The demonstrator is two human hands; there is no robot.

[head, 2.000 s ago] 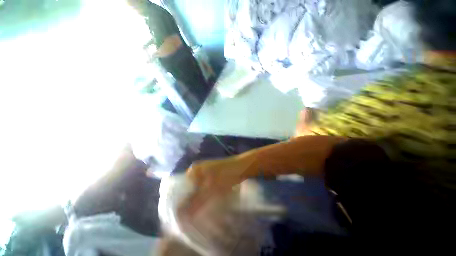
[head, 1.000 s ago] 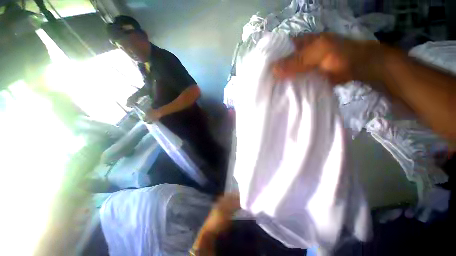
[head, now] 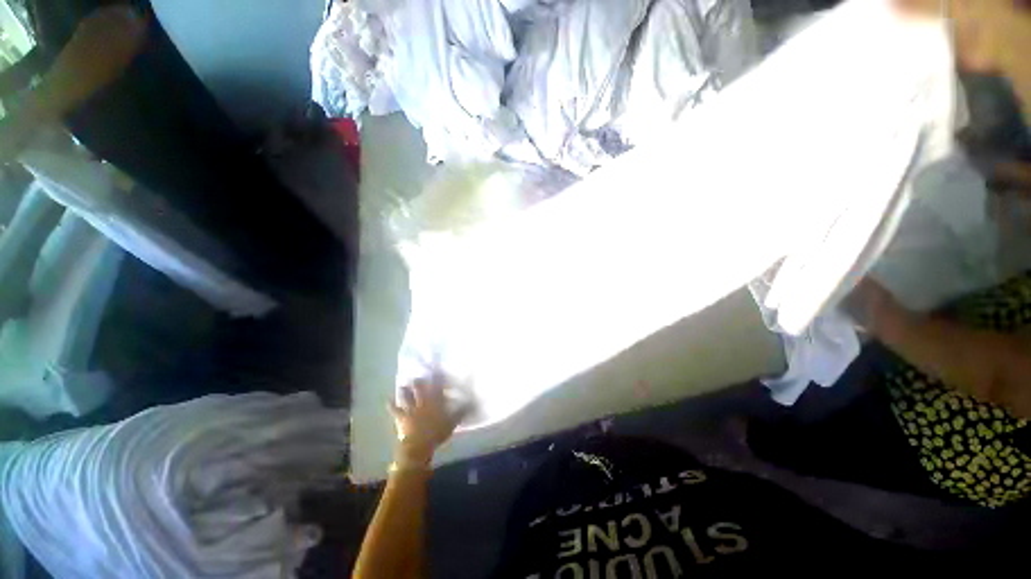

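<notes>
A long white garment (head: 633,260), badly overexposed, stretches slantwise over a pale table (head: 379,328) from lower left to upper right. My left hand (head: 424,418) lies on its near left end with the fingers apart, close to the table's front left corner. My right hand (head: 984,34) is at the top right edge, partly cut off, at the raised far end of the garment. Glare hides the cloth's detail, and looser folds hang below that far end.
A crumpled heap of white garments (head: 565,74) lies at the table's back. Draped white cloth (head: 170,486) is at lower left. A person in dark clothing (head: 192,147) holds a white strip at upper left. Another person's forearm (head: 961,356) and yellow-black patterned clothing (head: 978,418) are at right.
The garment that hung bunched between my hands is now stretched out over the table. My left hand has moved up and left onto it; my right hand has moved to the upper right.
</notes>
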